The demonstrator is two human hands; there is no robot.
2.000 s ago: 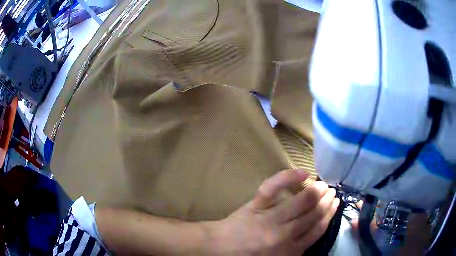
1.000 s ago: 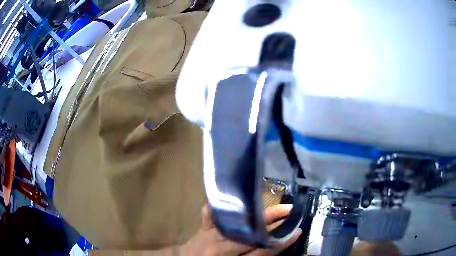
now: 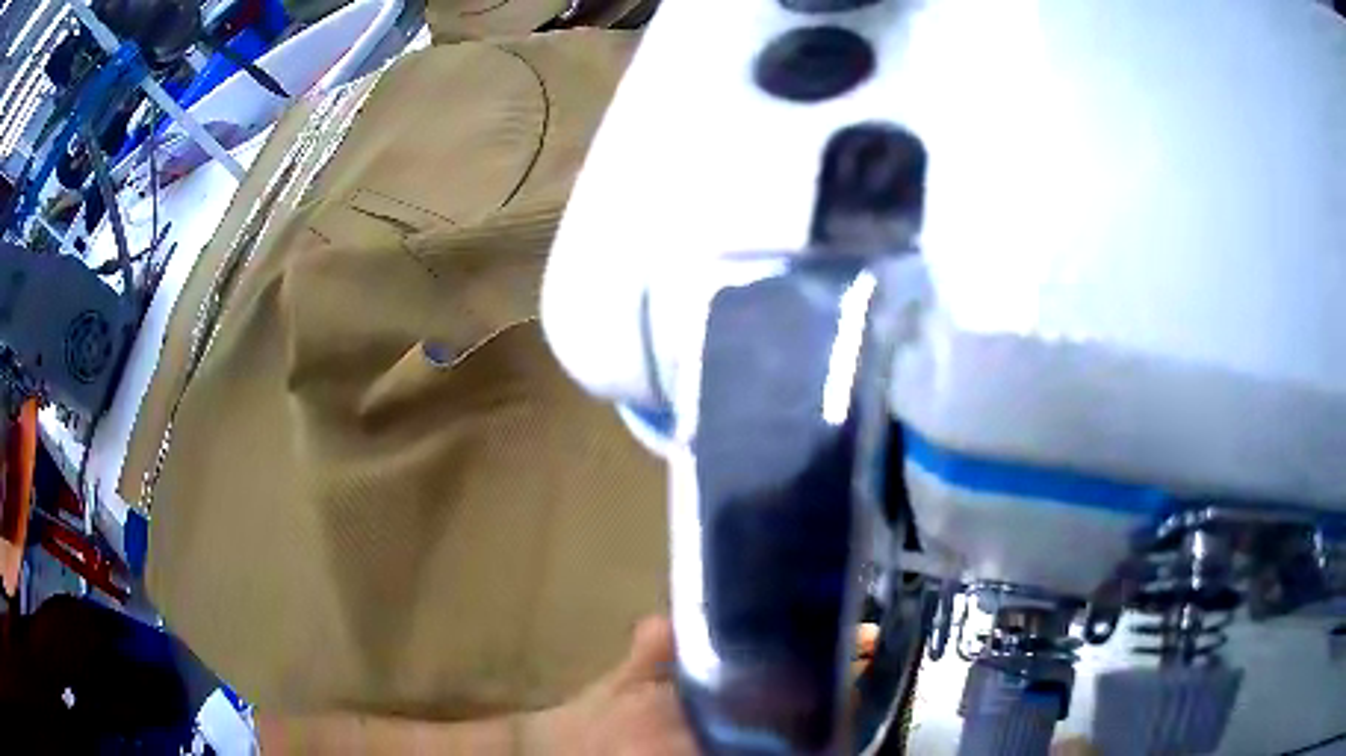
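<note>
The brown garment body [image 3: 487,547] lies spread over the table, with a fold and a small opening near its middle. A curved stitched outline and a straight slit show toward its top. The white sewing machine head [image 3: 1033,222] fills the right side, with a large blurred chrome guard [image 3: 775,517] in front. My left hand [image 3: 642,709] is at the bottom edge on the garment, cut off by the frame and mostly hidden behind the guard; its fingertips and grip cannot be made out. A small blurred skin-coloured patch at the bottom right is too little to read as my right hand. Needle area is hidden.
Stacked strips with glittering silvery lines [image 3: 222,281] run along the garment's left side. Ridged tension knobs [image 3: 1019,694] hang low on the machine. A grey motor-like unit [image 3: 67,325] and red-orange parts stand at far left. A white bin [image 3: 332,52] is behind.
Since two seconds ago the view has moved closer to the machine, whose head and guard now cover the needle area. My left hand has become mostly hidden. Since one second ago the guard appears slightly further right.
</note>
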